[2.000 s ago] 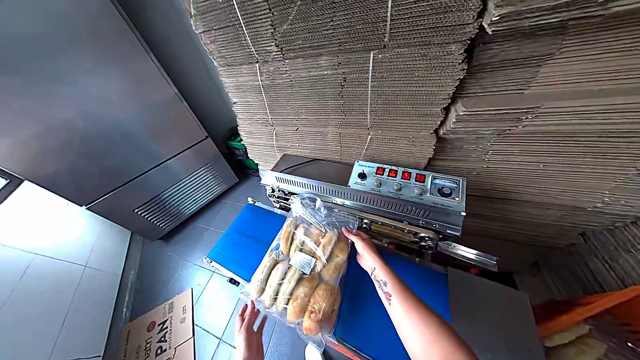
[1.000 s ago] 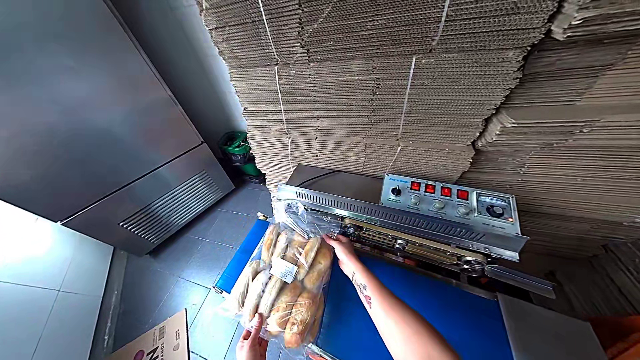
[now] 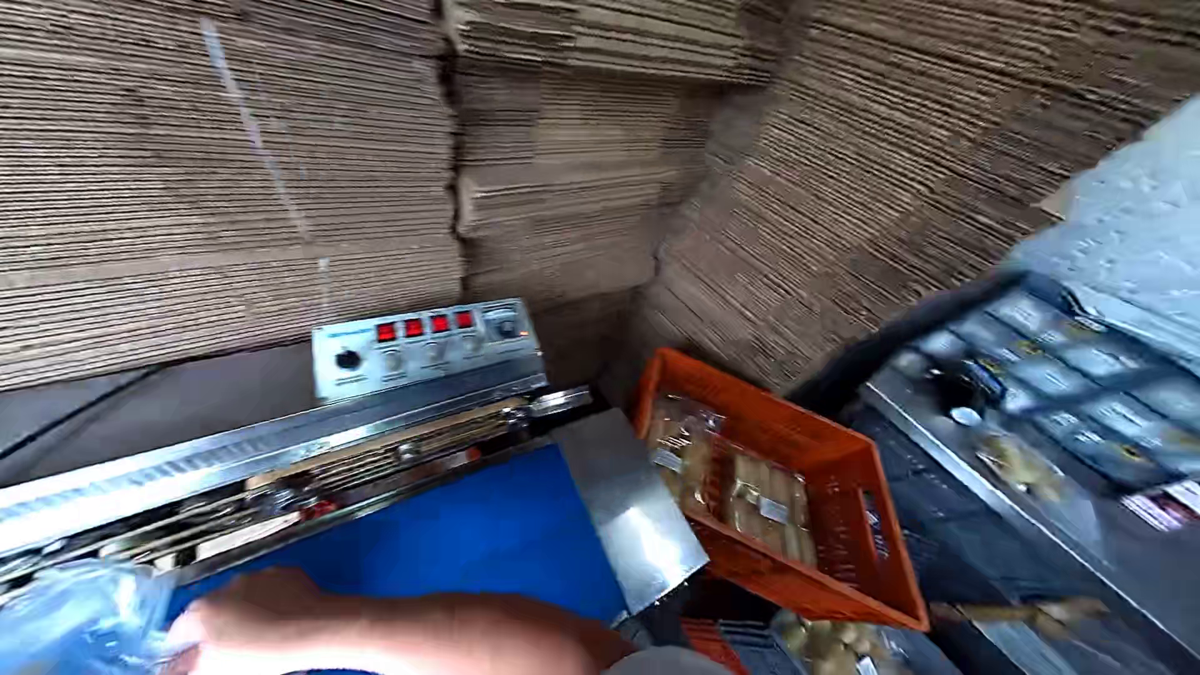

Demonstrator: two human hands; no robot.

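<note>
At the lower left, my right hand (image 3: 258,614) is curled at the edge of a clear plastic bag (image 3: 84,614), pinching its film over the blue conveyor belt (image 3: 459,534). The picture is blurred there, and the bag's contents are cut off by the frame. My left hand is out of view. Just behind the bag runs the metal sealing track of a band sealing machine (image 3: 403,455). Its control panel (image 3: 427,347) has red lit switches and knobs.
A metal plate (image 3: 633,516) forms the belt's right end. Beside it, an orange plastic crate (image 3: 806,431) holds bagged bread. Tall stacks of flat cardboard (image 3: 216,178) rise behind. At the right, a dark surface (image 3: 975,478) borders rows of packages (image 3: 1050,375).
The view has swung far to the right, bringing the orange crate into full sight. My left hand, earlier at the bag of bread, has left the view, and most of the bag is now cut off.
</note>
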